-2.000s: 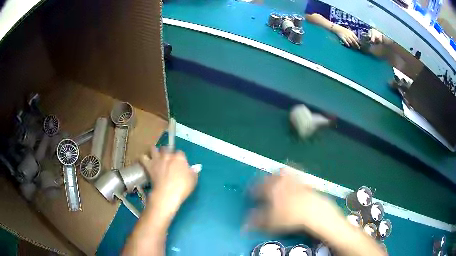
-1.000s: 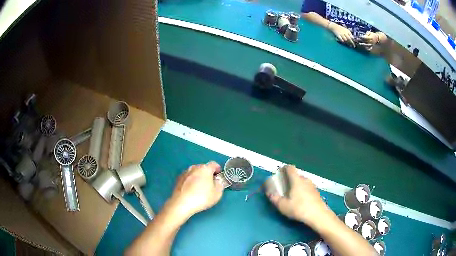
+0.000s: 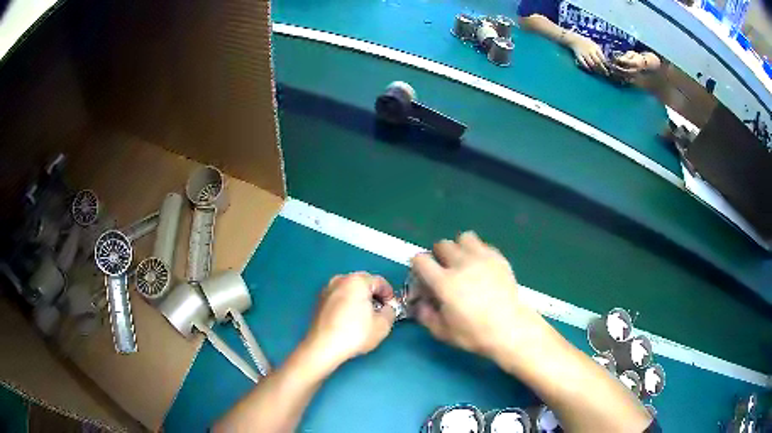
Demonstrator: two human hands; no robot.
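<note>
My left hand (image 3: 351,315) is closed around the handle of a grey-beige housing above the blue-green worktop (image 3: 322,389). My right hand (image 3: 465,292) is at the barrel end of the housing (image 3: 412,296), its fingers over the barrel and hiding most of it. The two hands nearly touch. Whether the motor unit is inside the barrel cannot be seen. Short grey cups with white centres stand in a cluster at the right (image 3: 619,325), and more stand at the bottom edge (image 3: 458,419).
A large cardboard carton (image 3: 203,93) with loose handled housings (image 3: 118,292) fills the left. Two housings (image 3: 227,296) lean out over its edge. A barrel with handle (image 3: 396,103) lies on the dark green belt. Opposite, a person's hands (image 3: 605,59) are near several cups (image 3: 499,51).
My right hand has moved left, bringing its grey cup to the housing in my left hand. The piece on the belt has shifted left and away.
</note>
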